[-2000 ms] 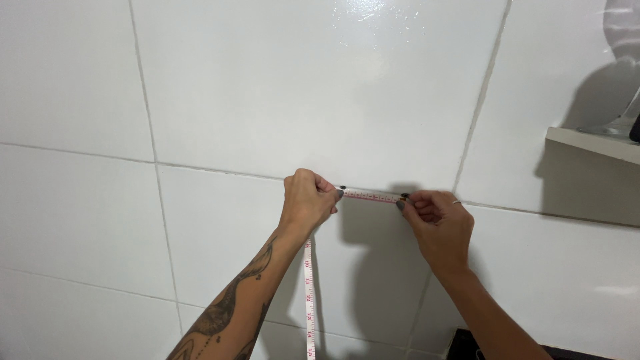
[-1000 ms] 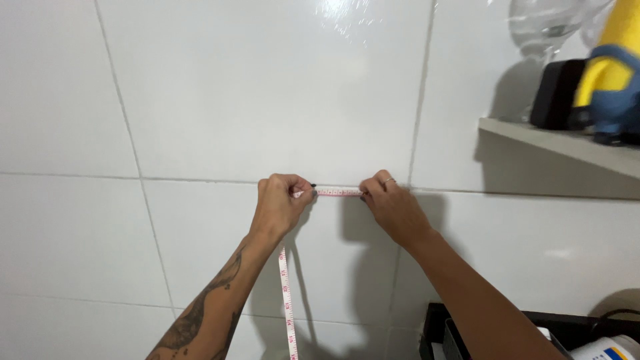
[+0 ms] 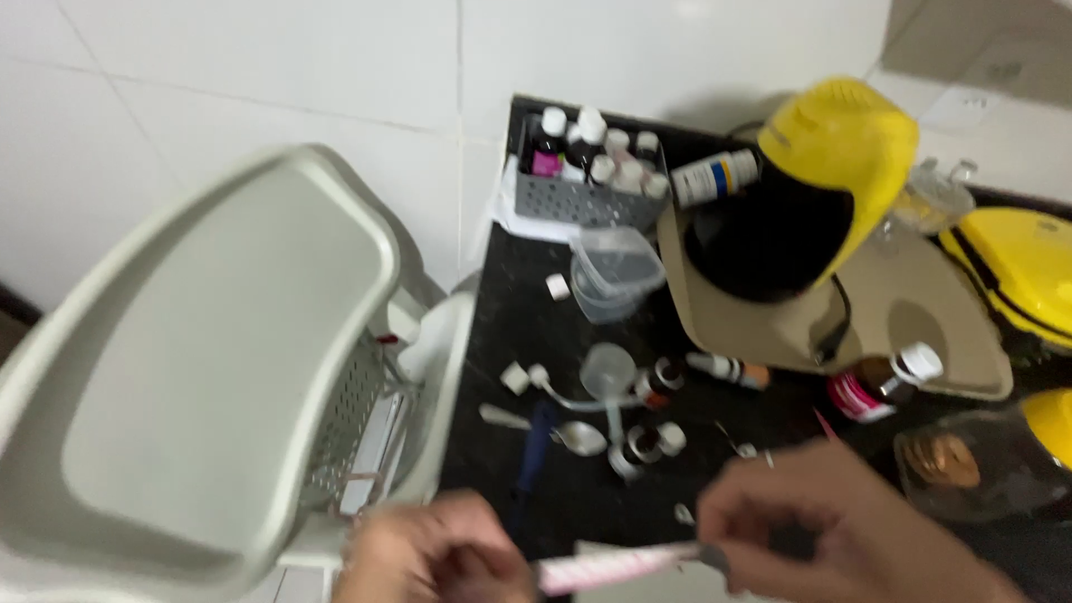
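Note:
A white measuring tape with pink markings point(image 3: 620, 568) stretches between my two hands at the bottom of the view, low over the black countertop point(image 3: 511, 327). My left hand point(image 3: 440, 548) pinches its left end, with the fingers blurred and partly cut off by the lower edge. At the other end, my right hand point(image 3: 825, 519) holds the tape between thumb and fingertips. Just beyond the hands lie a metal spoon point(image 3: 579, 437), a dark blue handled item point(image 3: 534, 448) and small bottles with white caps point(image 3: 641, 444).
A pale plastic tray point(image 3: 226, 352) fills the left side. On the counter stand a grey basket of medicine bottles point(image 3: 586, 199), a clear plastic container point(image 3: 615, 272), a yellow and black appliance point(image 3: 846, 142) on a beige tray point(image 3: 921, 310), a brown bottle point(image 3: 871, 388) and a glass jar point(image 3: 946, 456).
The view has swung down to the right, from the tiled wall to the counter. Both hands have left the wall, with the tape still held between them.

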